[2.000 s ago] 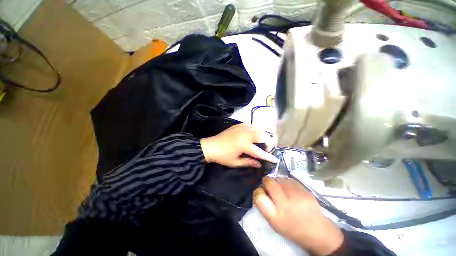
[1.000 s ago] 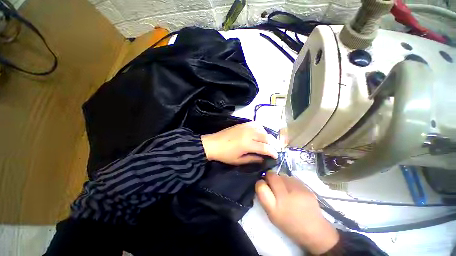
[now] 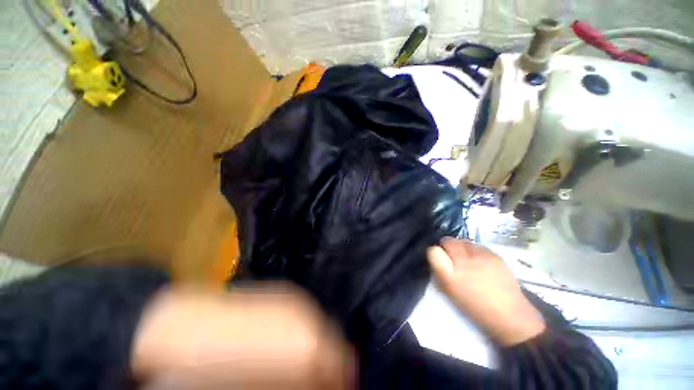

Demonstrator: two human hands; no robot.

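The black shiny garment point(image 3: 327, 167) lies bunched on the table left of the needle area, its right edge at the sewing machine point(image 3: 609, 122). My right hand point(image 3: 487, 286) pinches the garment's right edge just below the machine head. My left hand point(image 3: 243, 339) is large and blurred at the lower left, over the lower part of the garment; its fingers cannot be made out. The presser foot and needle are not clear; the bright metal plate point(image 3: 498, 221) shows under the head.
A cardboard sheet point(image 3: 129, 175) stands at the left, with a yellow plug point(image 3: 97, 75) and cables above it. A dark-green-handled tool point(image 3: 411, 46) and black cords point(image 3: 475, 57) lie at the back. A blue-handled tool point(image 3: 648, 266) lies on the bed at right.
My left hand has moved from beside the needle to the lower left. The garment near the needle has been turned over or spread. My right hand stays near the plate. The view has shifted.
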